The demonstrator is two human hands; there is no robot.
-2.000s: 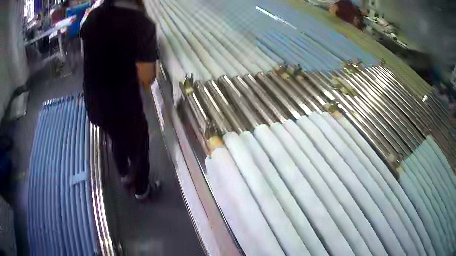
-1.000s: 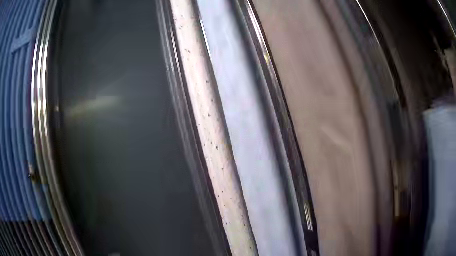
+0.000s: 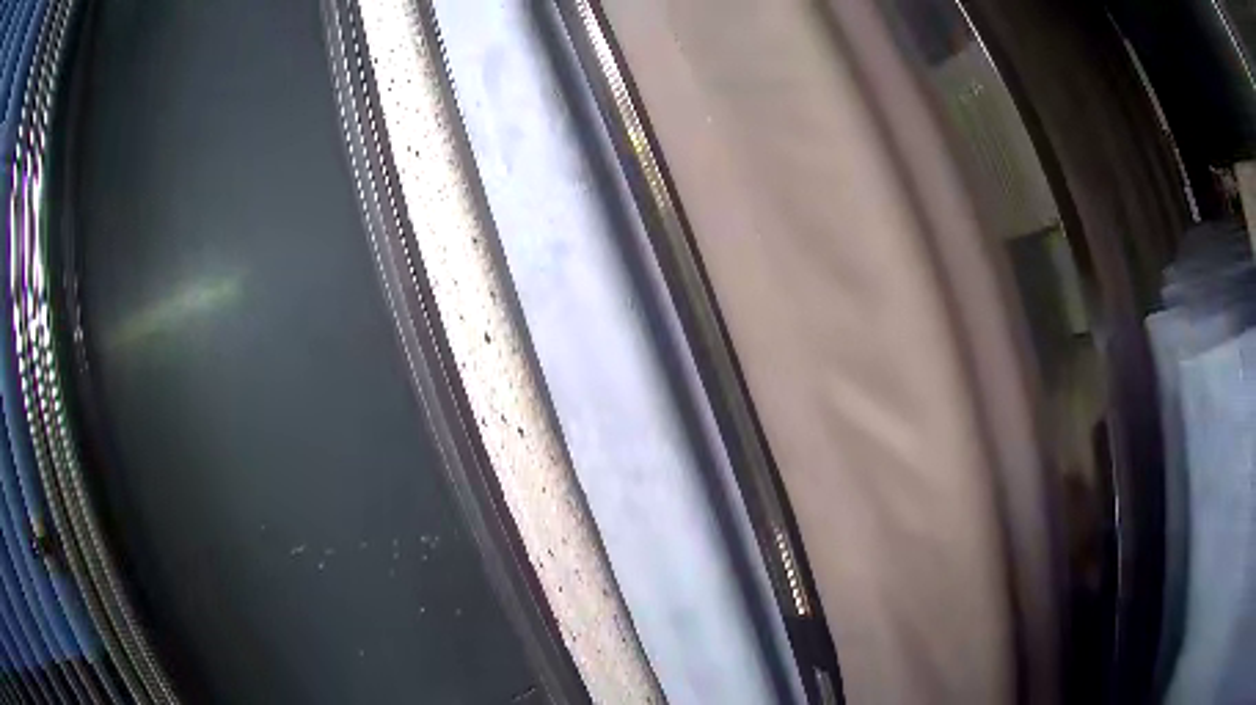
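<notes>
No hand shows in the head view. Long bands of the layered rack run steeply from upper left to lower right. A speckled whitish tube or band (image 3: 482, 331) lies beside a pale blue sleeve (image 3: 579, 331). A dark and shiny rail (image 3: 703, 296) separates this sleeve from a wide beige sleeve (image 3: 840, 344). Another pale blue sleeve (image 3: 1219, 482) is cut off by the right edge. Parts of the picture are blurred.
Dark grey floor (image 3: 262, 413) lies left of the rack. At the far left edge are bare shiny tubes (image 3: 35, 276) and blue sleeves (image 3: 21, 482) of the low side rack. Dark gaps with thin metal edges show at the right.
The view has swung from the rack's top and a walking person down to its side. Over the last second the bands and low rack have shifted left in the picture.
</notes>
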